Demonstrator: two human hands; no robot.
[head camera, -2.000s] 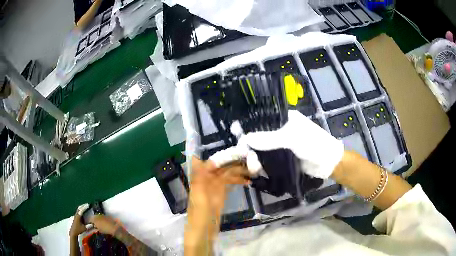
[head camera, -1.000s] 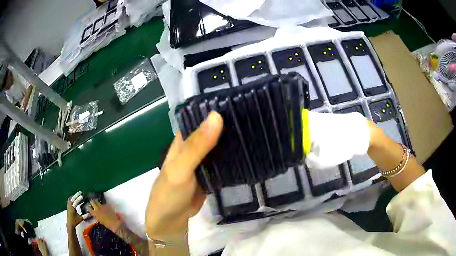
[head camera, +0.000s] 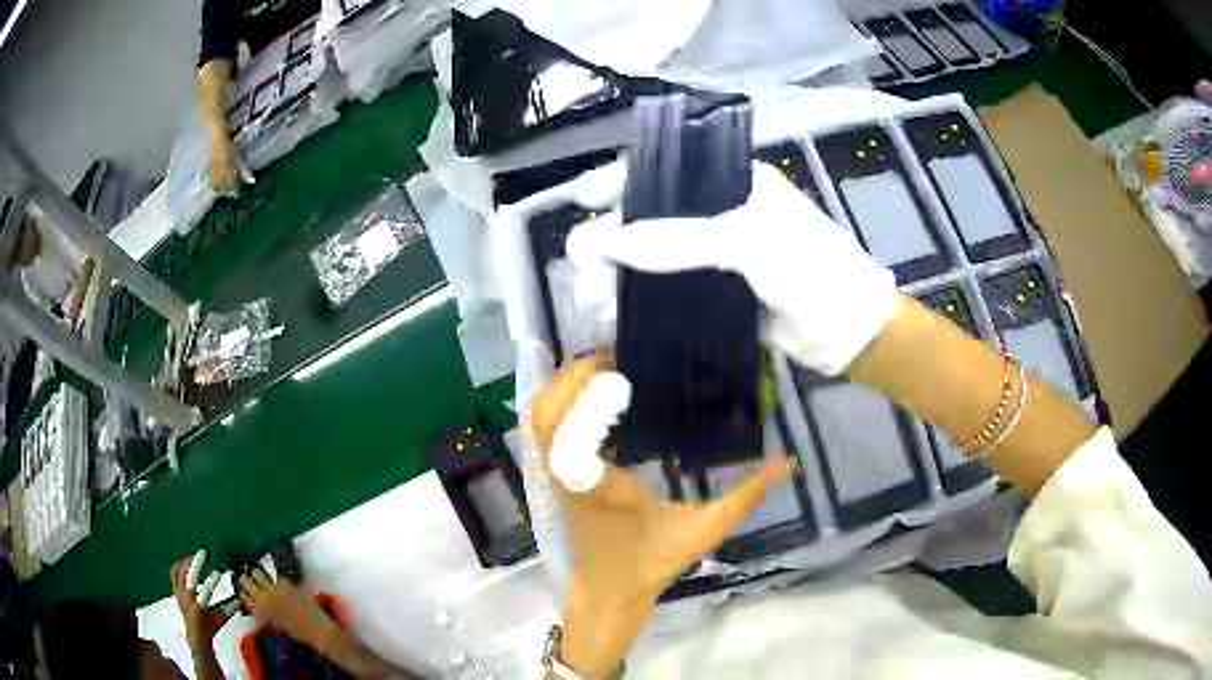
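Observation:
A stack of black housings is held upright above the tray, seen edge-on and blurred. My right hand, in a white glove, grips the stack around its upper middle. My left hand is below it, bare except for white covering on a finger, with thumb and fingers around the stack's lower end. The blister tray under a white sheet holds black housings with yellow dots in its pockets. A single housing lies left of the tray.
A cardboard sheet lies right of the tray. Black glossy trays and white sheets are behind. Clear plastic bags lie on the green mat. A neighbour's hands work over an orange tray, lower left. A small fan stands at right.
The stack, fanned wide a second ago, is now narrow and upright. My gloved right hand has moved up and left onto its upper part; my left hand has moved right to its lower end.

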